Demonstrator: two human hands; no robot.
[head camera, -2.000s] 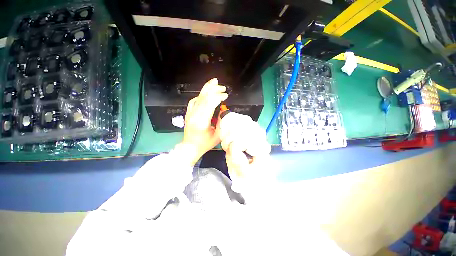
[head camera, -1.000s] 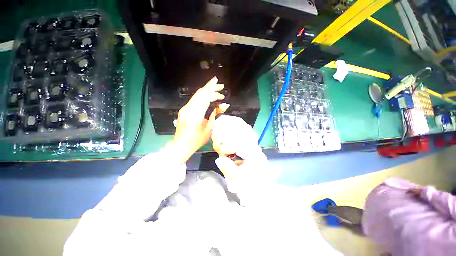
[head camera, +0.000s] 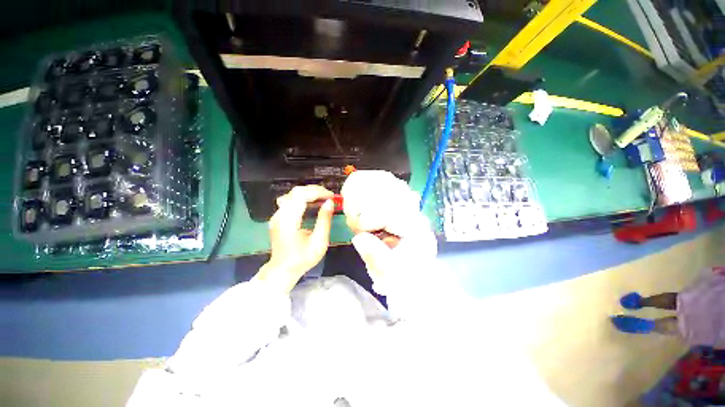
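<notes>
My left hand is in front of the press's front panel, thumb and fingertips curled together close to my right hand. Whether it pinches a small part cannot be told in the glare. My right hand is closed in a fist on the red-handled tool, whose red end shows between the two hands. Both hands are overexposed. The black bench press stands open behind them, with a small pale round spot inside. An orange-red button shows just above my right hand.
Stacked blister trays with black parts lie at left, beside a thin black cable. The blue hose runs right of the press, by the right tray. A white tissue lies beyond. A person's legs in blue shoe covers show lower right.
My left hand has moved down and its raised fingers have curled in. The red tool end now shows between the hands. The person in pink has moved farther right.
</notes>
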